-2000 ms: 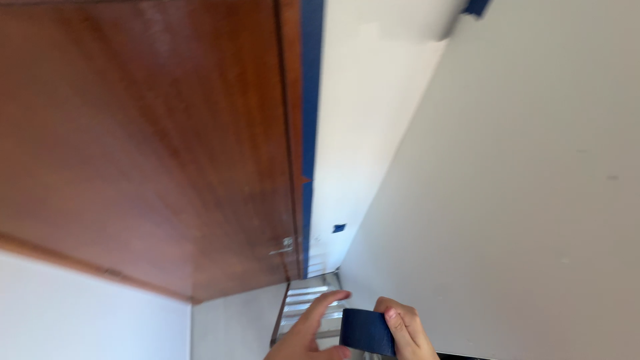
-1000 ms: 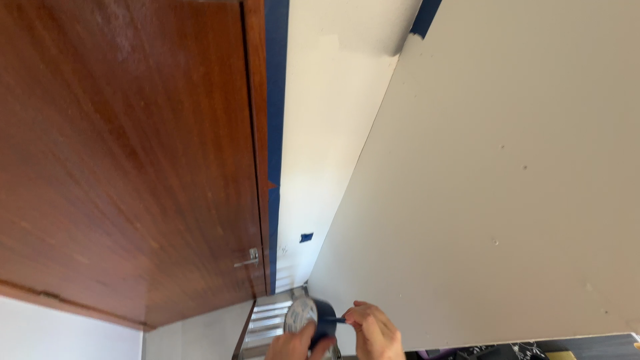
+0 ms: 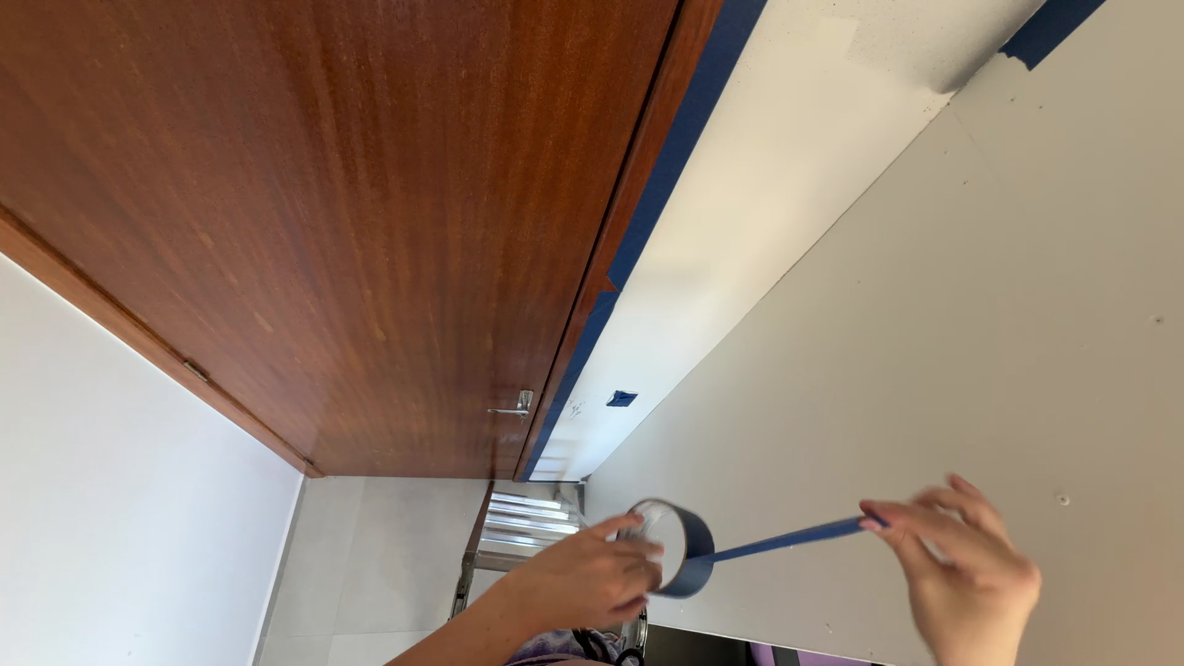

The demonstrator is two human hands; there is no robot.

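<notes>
My left hand (image 3: 592, 569) grips a roll of blue masking tape (image 3: 696, 553) at the lower centre, fingers in its core. A narrow-looking strip of tape (image 3: 786, 540) runs from the roll to my right hand (image 3: 962, 555), whose thumb and forefinger pinch its end. The strip is stretched in front of the off-white wall panel (image 3: 925, 370). Blue tape (image 3: 684, 157) lines the edge of the brown wooden door frame. Another blue piece (image 3: 1050, 32) with a torn end sticks at the top right, and a small blue patch (image 3: 622, 399) is on the white wall.
A brown wooden door (image 3: 370, 231) with a metal lever handle (image 3: 516, 405) stands at the left, shut. Below are a grey tiled floor (image 3: 370, 555) and a metal ladder (image 3: 527, 518) with ribbed steps near my body. A white wall (image 3: 120, 462) is at the far left.
My right hand has moved right, away from the roll, and a longer strip of tape is now drawn out between my hands. Two seconds ago both hands were close at the roll.
</notes>
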